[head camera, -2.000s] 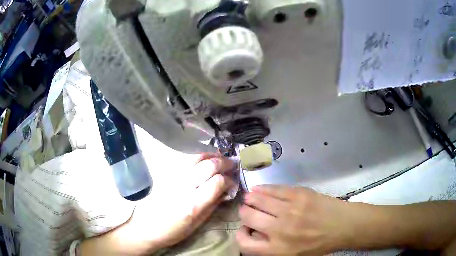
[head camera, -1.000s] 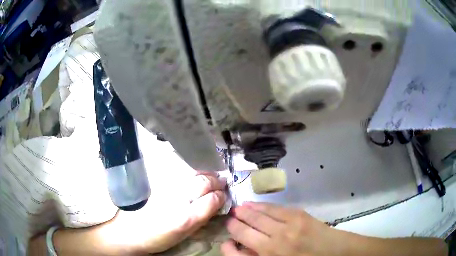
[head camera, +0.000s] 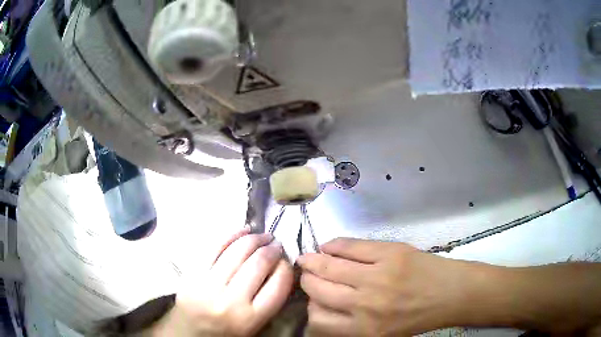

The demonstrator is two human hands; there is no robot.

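Note:
My left hand (head camera: 245, 280) is curled on the garment just in front of the needle area. My right hand (head camera: 369, 283) is beside it, its fingertips pinching the same work. Between the fingertips a pale strip (head camera: 288, 230) with thin dark lines runs toward the machine head. The white striped cloth (head camera: 66, 230) spreads at the left, glared out near the lamp. A darker khaki part (head camera: 298, 314) shows between my hands. The needle and presser foot are hidden or lost in glare behind the cream-yellow block (head camera: 294, 184).
The machine head (head camera: 316, 46) with its white ribbed knob (head camera: 192, 41) stands above my hands. The lamp (head camera: 128, 197) hangs at left. A paper note (head camera: 501, 46), black-handled scissors (head camera: 501, 112) and a pen (head camera: 560, 161) are at right. A round holed disc (head camera: 346, 174) is on the bed.
The view has shifted, so the machine head sits further left and higher. My fingertips have moved apart a little and more of the pale strip with dark lines shows between them.

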